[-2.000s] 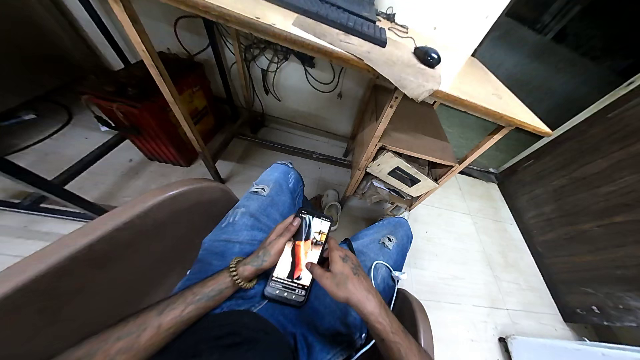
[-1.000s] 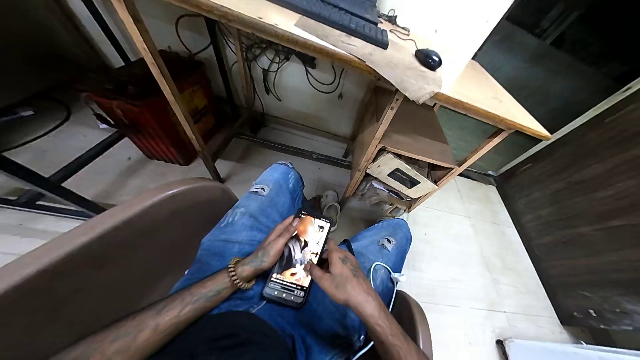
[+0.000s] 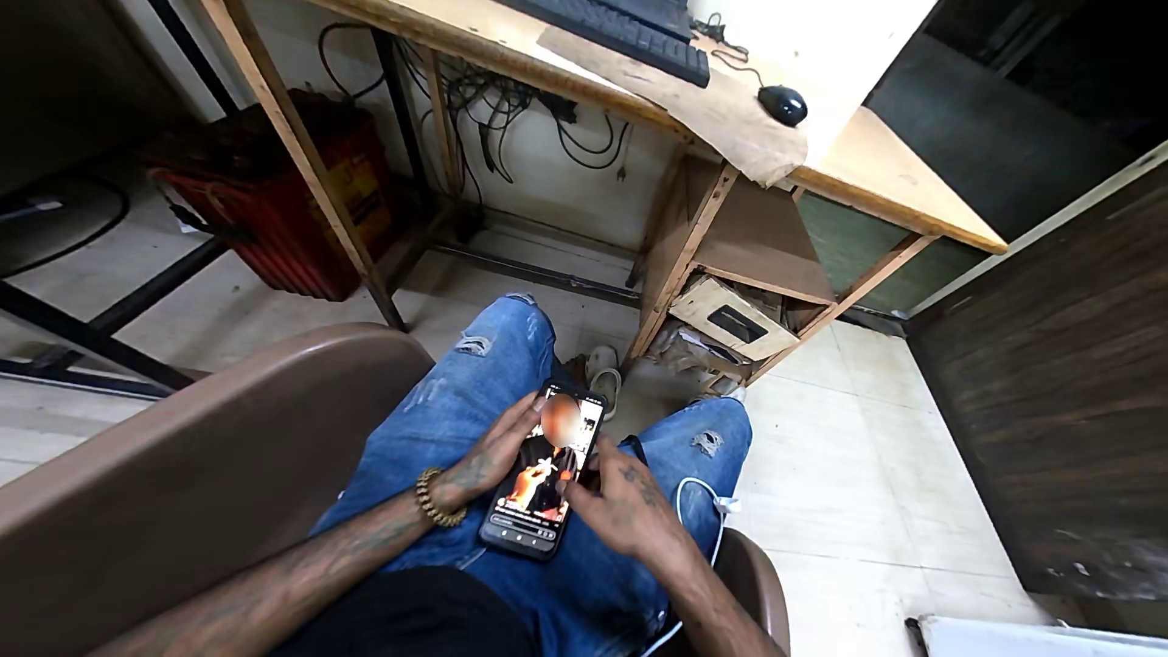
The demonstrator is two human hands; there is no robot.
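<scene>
A black smartphone (image 3: 538, 474) with a lit screen lies tilted over my lap, held between both hands. My left hand (image 3: 488, 456), with a beaded bracelet (image 3: 438, 499) at the wrist, grips its left edge. At the right edge is my right hand (image 3: 625, 497), its thumb over the lower part of the screen and its other fingers partly hidden. Under the hands are my ripped blue jeans (image 3: 438, 401). A white cable (image 3: 698, 484) loops over the right thigh beside my right wrist.
Ahead stands a wooden desk (image 3: 876, 182) with a keyboard (image 3: 630, 36) and a black mouse (image 3: 782, 105). Cables (image 3: 497, 100) hang beneath. A red battery-like case (image 3: 301, 210) sits at left. Chair arms (image 3: 219, 429) flank me; a dark wood panel (image 3: 1058, 383) is at right.
The picture on the phone screen has changed. Both hands keep nearly the same place on the phone.
</scene>
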